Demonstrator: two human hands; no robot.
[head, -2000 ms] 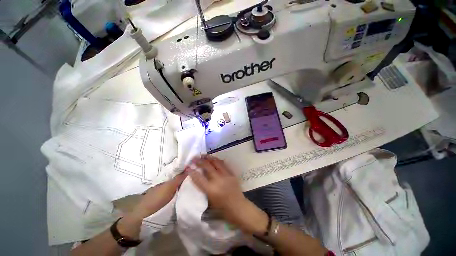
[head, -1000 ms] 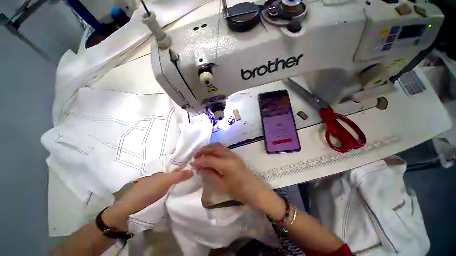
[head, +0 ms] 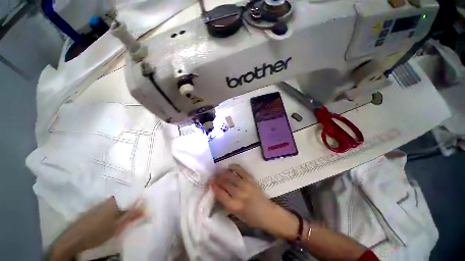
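Note:
A white garment piece point(head: 168, 204) with dark double topstitching lies left of the needle and hangs over the table's front edge. Its narrow part runs up to the presser foot point(head: 208, 127) under a bright bluish light. My right hand point(head: 242, 196) pinches the cloth edge just in front of the foot. My left hand point(head: 102, 224) is blurred, over the cloth at the lower left, with its fingers apart. The white sewing machine point(head: 306, 61) marked "brother" stands across the top.
A smartphone point(head: 275, 127) with a purple screen lies right of the needle. Red-handled shears point(head: 339, 133) lie right of it, with a small brown tab point(head: 296, 116) between. A printed ruler point(head: 326, 160) runs along the front edge. White stitched garments point(head: 377, 204) hang below at the right.
My left hand has moved away from my right hand, left and down over the cloth. My right hand stays by the cloth edge. The whole view has shifted slightly.

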